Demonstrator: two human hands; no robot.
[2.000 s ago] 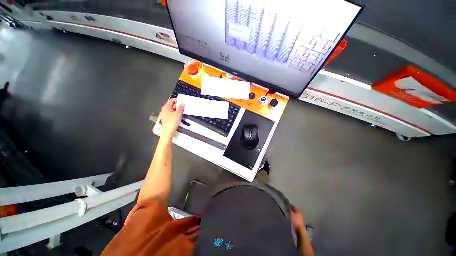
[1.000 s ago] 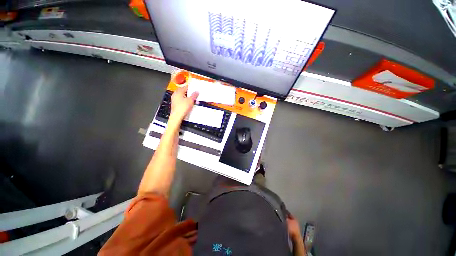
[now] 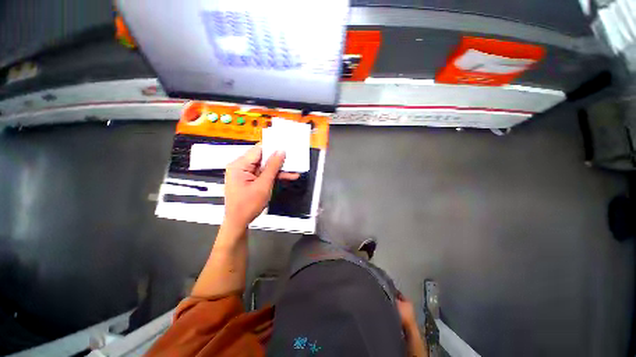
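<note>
My left hand [image 3: 251,185] holds a white paper slip [image 3: 291,148] between thumb and fingers, above the right part of the console. The held paper looks doubled or layered. Another white slip [image 3: 215,157] lies flat on the black keyboard [image 3: 180,152]. The mouse pad [image 3: 289,201] is partly covered by my hand and the slip; the mouse cannot be made out. My right hand [image 3: 408,314] shows only in part at the bottom, beside a dark cap, and its fingers cannot be read.
The monitor [image 3: 244,52] stands behind the orange control panel [image 3: 230,124] with round buttons. Orange trays sit on the machine side, one with white paper [image 3: 457,73]. White rails [image 3: 453,342] show at the bottom edges. A dark shoe [image 3: 367,247] is on the floor.
My left hand has picked up the slip from the control panel and moved right with it. The panel's green buttons are uncovered. The view has turned, and the console appears farther left.
</note>
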